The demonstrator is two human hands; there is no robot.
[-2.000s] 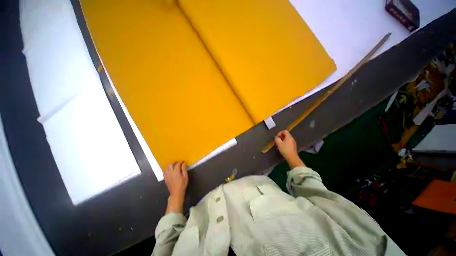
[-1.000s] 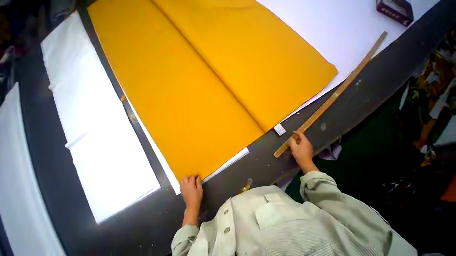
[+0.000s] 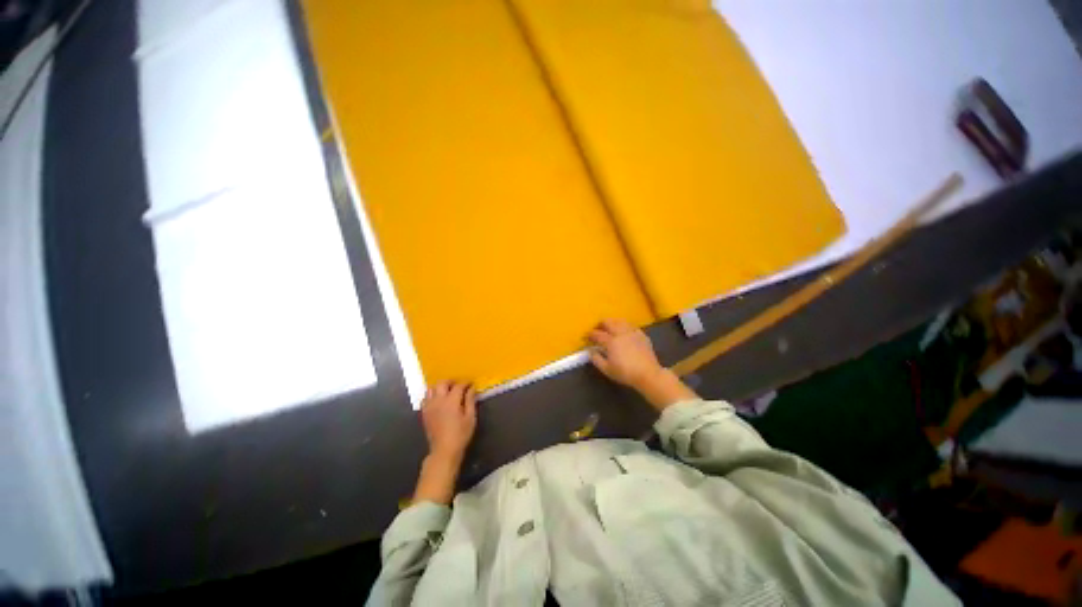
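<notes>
The yellow cloth (image 3: pixel 475 190) lies flat with a lengthwise ridge, over white layers whose edge (image 3: pixel 534 376) shows at the left and near sides. My left hand (image 3: pixel 449 421) rests with its fingertips on the cloth's near left corner. My right hand (image 3: pixel 625 356) has its fingertips on the near edge, left of the ridge. Whether either hand pinches the cloth is hidden. The wooden ruler (image 3: pixel 819 285) lies slanting on the dark table, right of my right hand and off it.
A white sheet pile (image 3: pixel 261 273) lies left across a dark gap, with a long white panel (image 3: pixel 42 356) farther left. A small white tab (image 3: pixel 691 323) sits below the ridge. A dark box (image 3: pixel 994 128) lies on the white base layer (image 3: pixel 878 95). Oddments and an orange item (image 3: pixel 1023 560) are below right.
My right hand has let go of the ruler and moved left onto the cloth's near edge. My left hand stays at the corner. The view has shifted.
</notes>
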